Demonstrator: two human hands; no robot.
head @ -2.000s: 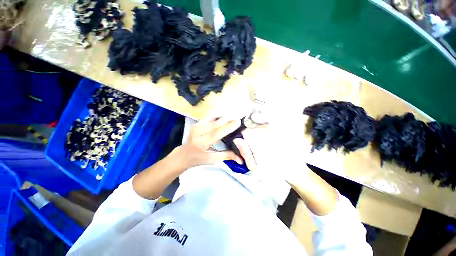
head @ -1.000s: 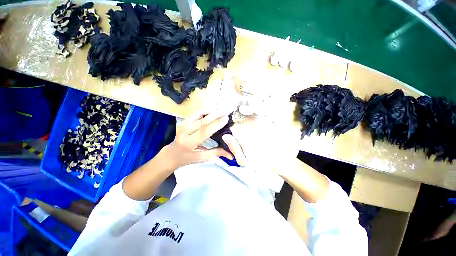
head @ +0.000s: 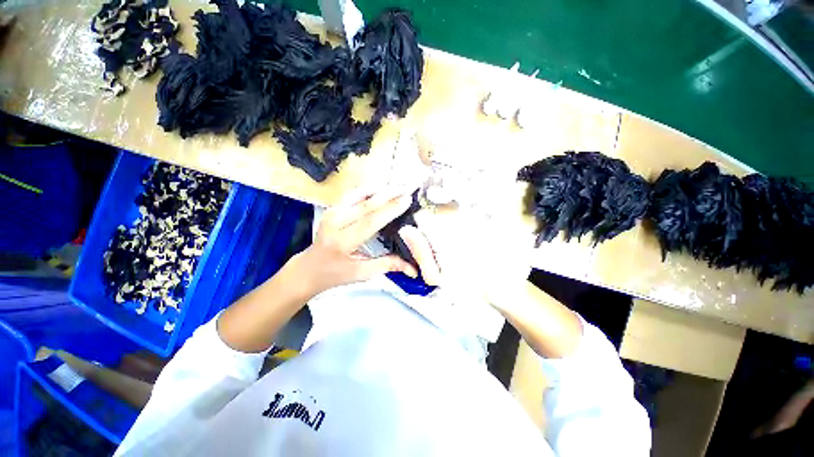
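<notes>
My left hand [head: 353, 241] and my right hand [head: 446, 259] meet close to my body at the bench's near edge. Between their fingers they hold a black moulded part [head: 400, 234], mostly hidden by the fingers. My right hand is washed out by glare, so its outline is unclear. Just beyond the fingers a small round white dish [head: 439, 193] sits on the bench, also blurred by glare.
A heap of black pieces [head: 259, 71] lies left, a row of them [head: 589, 196] right. Black-and-tan parts [head: 134, 40] lie far left and fill a blue crate [head: 85, 268]. Small white bottles [head: 504, 109] stand near the green belt [head: 571, 36]. A carton [head: 683, 339] is below right.
The view has shifted, so the bench items sit further left and higher than two seconds ago. Both hands stay together around the black part, with only slight finger movement.
</notes>
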